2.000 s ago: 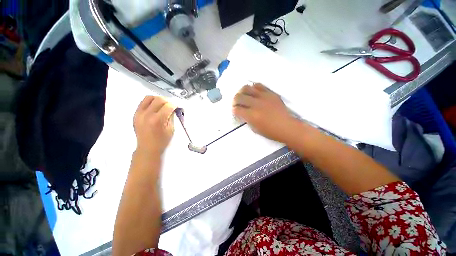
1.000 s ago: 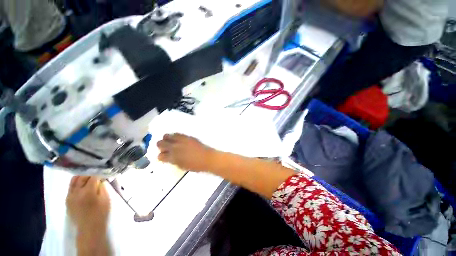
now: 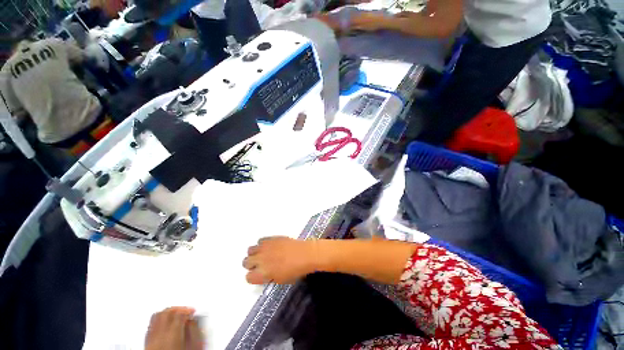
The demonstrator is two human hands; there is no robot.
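A white fabric piece (image 3: 274, 205) lies over the machine bed and table, from the needle area to the front edge. The white sewing machine (image 3: 123, 184) stands at the left, with black fabric strips (image 3: 205, 140) draped over its head. My right hand (image 3: 277, 260) rests on the cloth near the table's front edge, fingers curled; whether it grips the cloth is unclear. My left hand (image 3: 174, 329) is cut off by the bottom edge, on the white cloth, its fingers partly hidden. Red-handled scissors (image 3: 339, 143) lie behind the cloth, the blades partly covered.
A blue crate (image 3: 438, 152) with grey garments (image 3: 451, 205) stands at the right. A red stool (image 3: 489, 133) is behind it. A person in a white top (image 3: 510, 20) reaches over grey cloth at the back. Another person (image 3: 51, 89) sits at the far left. A measuring strip (image 3: 263, 311) runs along the table edge.
The view has shifted, showing more of the workshop. Both hands have come away from the needle area toward the front edge, and white cloth now covers the bed slot seen before.
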